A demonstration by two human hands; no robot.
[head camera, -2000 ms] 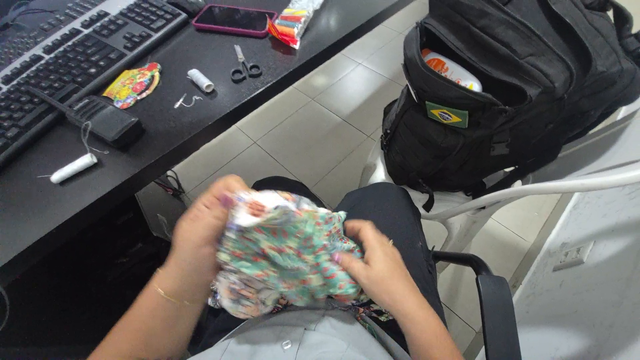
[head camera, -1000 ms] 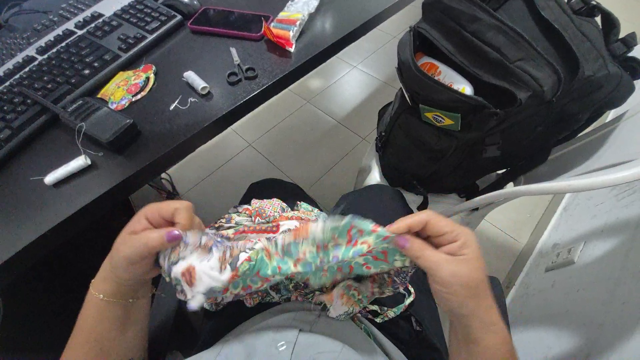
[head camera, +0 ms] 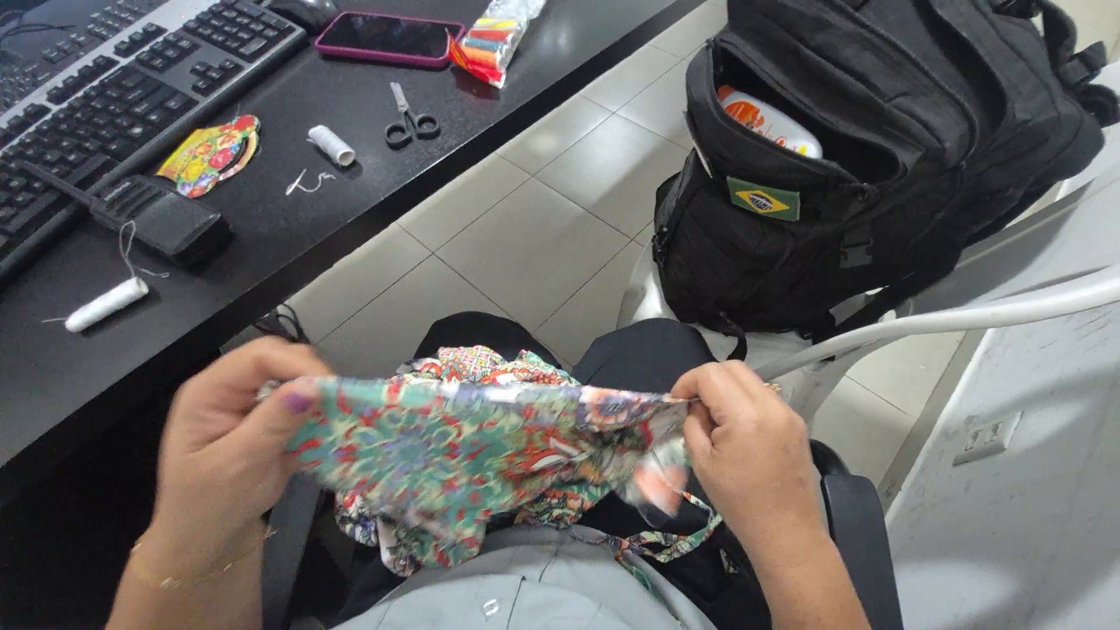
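A patterned fabric piece, green, red and white, is stretched between my two hands above my lap. My left hand pinches its left end, and my right hand pinches its upper right edge. Part of the cloth is blurred. More printed fabric lies bunched on my thighs behind and below it, with a thin fabric tie trailing at the right. On the desk are a spool of white thread, small scissors, a loose bit of white thread, a second white thread roll and a colourful fabric scrap.
The black desk also holds a keyboard, a handheld radio, a phone in a magenta case and a packet of coloured sticks. At the right, an open black backpack rests on a white chair.
Two seconds ago my hands held the cloth bunched and closer together; now they are farther apart, with the fabric drawn out between them. Its visible face has shifted since one second ago.
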